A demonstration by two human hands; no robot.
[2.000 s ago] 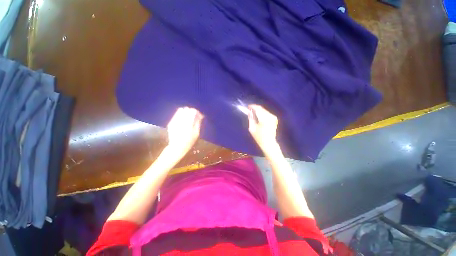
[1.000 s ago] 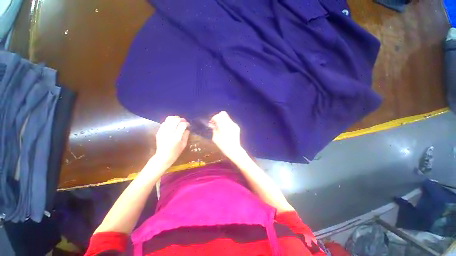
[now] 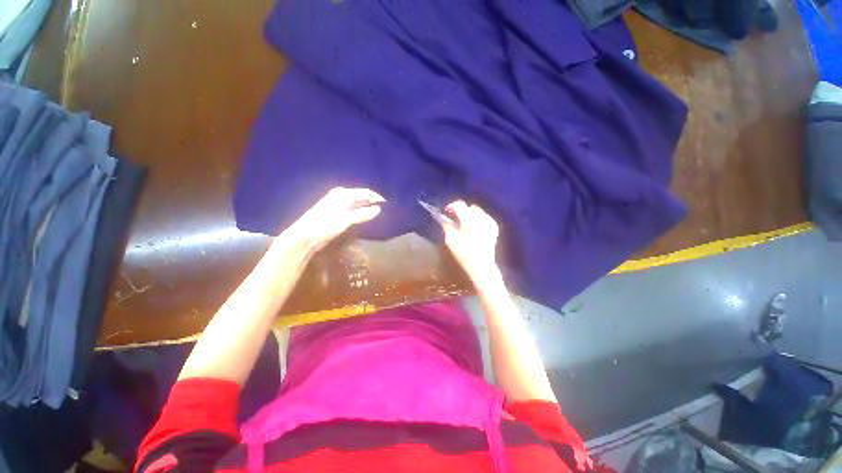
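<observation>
The purple garment (image 3: 499,120) lies spread and wrinkled on the brown wooden table, its lower edge drawn up in a curve between my hands. My left hand (image 3: 343,214) is at this edge, its thumb and fingers pinched on the cloth. My right hand (image 3: 471,231) holds small silver thread snips (image 3: 434,212), points toward the left hand and over the cloth. A pale round dot (image 3: 629,54) shows near the garment's upper right. Any loose thread is too fine to see.
Stacked grey-blue garments (image 3: 46,222) are at the left. Dark garments (image 3: 706,18) lie at the far right of the table (image 3: 175,111). A grey bundle (image 3: 824,166) is at the right edge. Yellow tape (image 3: 729,246) runs along the near edge, with grey floor (image 3: 646,323) beyond it.
The hands met at the lower edge, then moved apart again, and the snips show again. The lower edge is drawn up and the garment has shifted. More dark cloth shows at the far right.
</observation>
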